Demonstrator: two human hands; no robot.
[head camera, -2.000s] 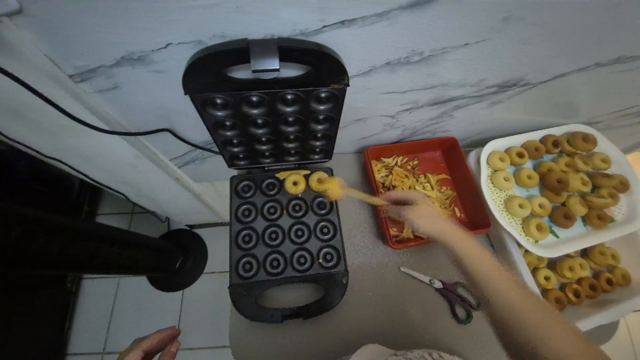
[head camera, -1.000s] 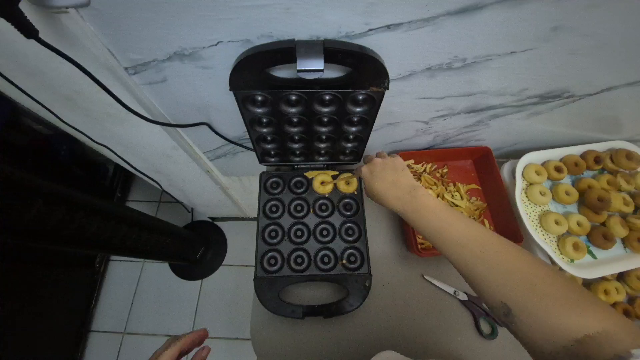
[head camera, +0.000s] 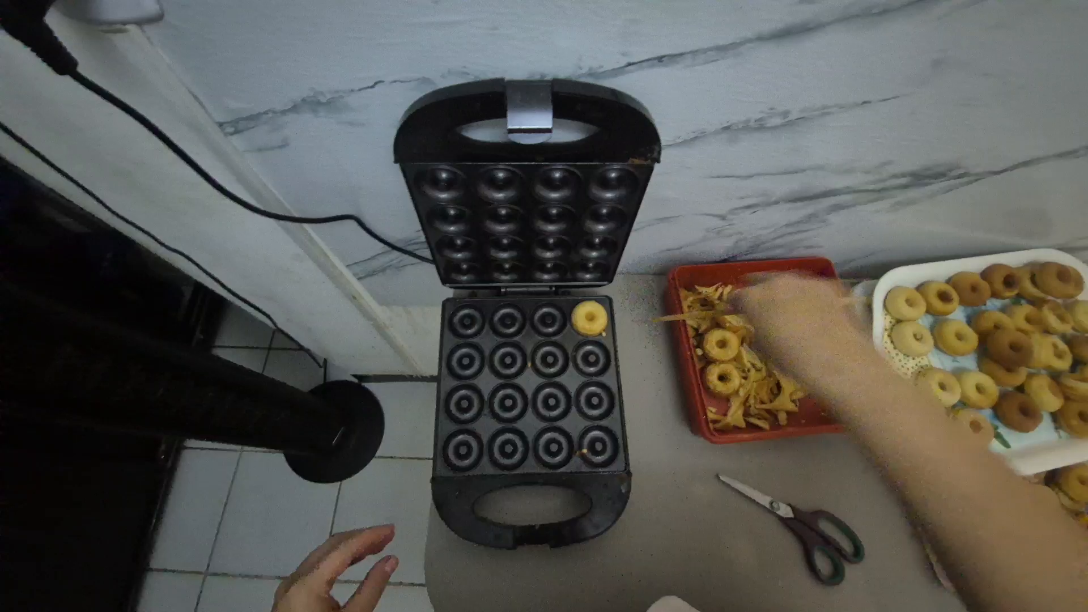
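My right hand (head camera: 786, 319), blurred, is above the red plastic tray (head camera: 705, 432), closed on a thin wooden stick (head camera: 676, 317) whose tip points left past the tray's edge. Two mini doughnuts (head camera: 721, 344) lie in that tray on a heap of golden dough scraps (head camera: 755, 399). The black mini doughnut maker (head camera: 531, 510) stands with its lid up; one yellow doughnut (head camera: 589, 318) sits in the back right mould of its lower plate. At the bottom left, my left hand (head camera: 336, 574) holds nothing, fingers apart, over the tiled floor beside the table.
Scissors (head camera: 790, 518) with dark handles lie on the table (head camera: 680, 510) in front of the red tray. A white tray (head camera: 884, 289) of doughnuts is at the right, with more doughnuts below it. A black cord (head camera: 297, 218) runs behind the maker. A black round-based stand (head camera: 340, 433) is left.
My right hand has moved right from the maker to over the red tray. One second ago two doughnuts sat in the back row; one remains there, and two now lie on the scraps.
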